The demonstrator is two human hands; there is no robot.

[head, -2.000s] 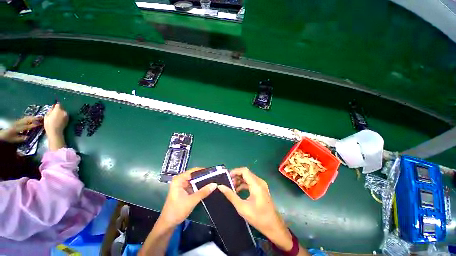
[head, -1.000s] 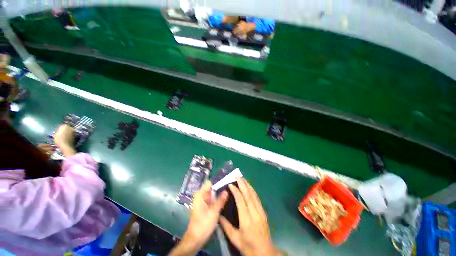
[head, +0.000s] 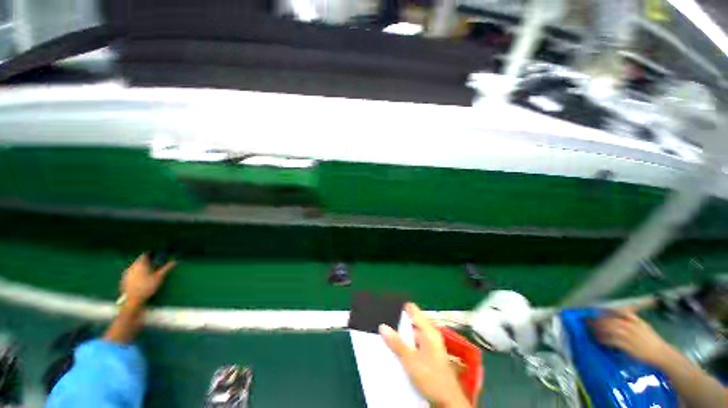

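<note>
My right hand (head: 427, 358), low in the centre, holds a white backing sheet (head: 383, 370) with a black pad (head: 375, 311) at its upper end. My left hand (head: 142, 279), in a blue sleeve, reaches over the white rail onto the belt at left. Its fingers are at a small dark object (head: 163, 256), blurred, so the grip is unclear. A phone assembly (head: 229, 388) lies on the bench between my arms, cut off by the lower edge.
The red bin (head: 471, 370) is partly behind my right hand. A white roll (head: 501, 317) stands beside it. Another person's hand (head: 631, 335) is at the blue tray (head: 587, 343). Dark phone units (head: 339, 275) lie on the belt. A white shelf (head: 319, 127) crosses above.
My hands have parted: the left has moved from the sheet to the belt, while the right keeps the sheet. The view has tilted up. Another person's hand has appeared at the blue tray.
</note>
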